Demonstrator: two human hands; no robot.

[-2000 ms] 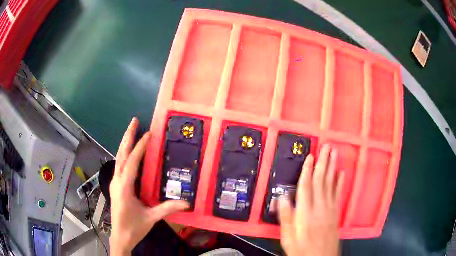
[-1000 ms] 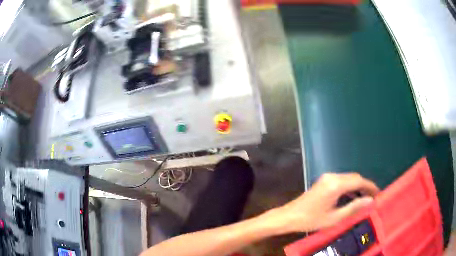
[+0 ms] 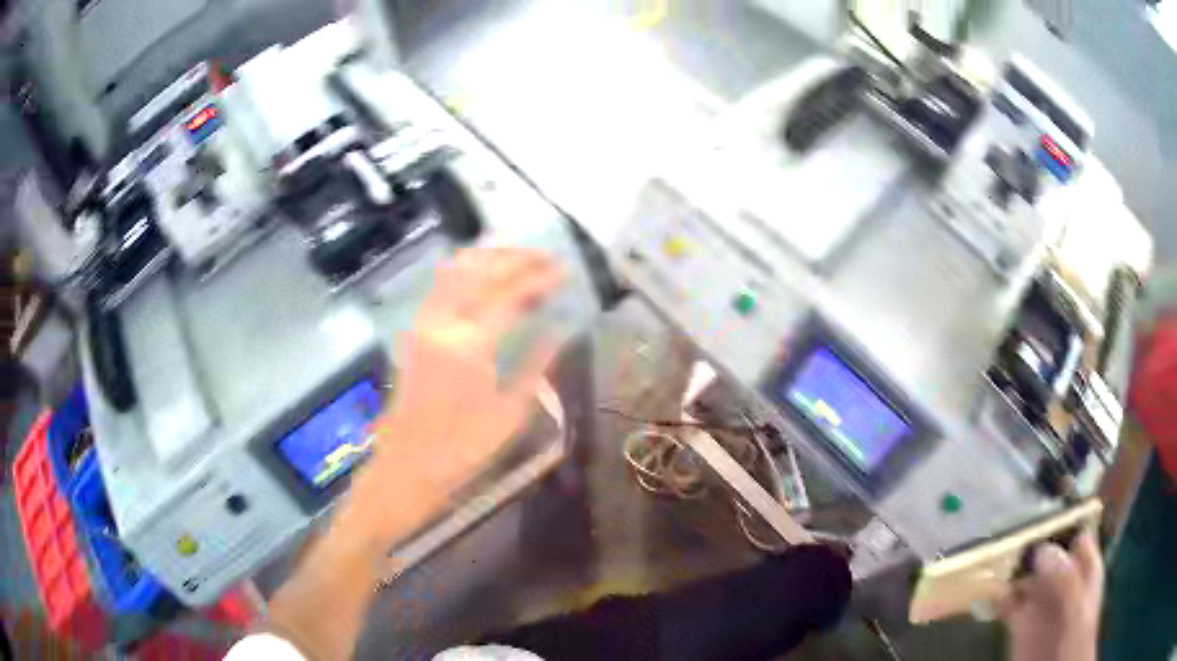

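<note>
A gold handset front (image 3: 1000, 564) shows at the lower right, tilted, in my right hand (image 3: 1061, 597), with its face turned up. My left hand (image 3: 471, 342) is blurred and reaches over the front right part of the left machine (image 3: 252, 349). Its fingers and thumb look apart and I see nothing held. A dark fixture (image 3: 368, 213) with a white clamp sits on that machine, beyond my fingers. Whether a phone lies in it is too blurred to tell.
A second grey machine (image 3: 826, 271) stands at the right, with a lit blue touch screen (image 3: 845, 403) and green buttons. A coiled cable (image 3: 671, 462) hangs between the machines. Red (image 3: 54, 529) and blue (image 3: 110, 517) bins are at the lower left. A red object is at the right edge.
The view has swung from the red tray and green belt to the two machines. The tray with phones is out of view. A gold handset front now shows in my right hand.
</note>
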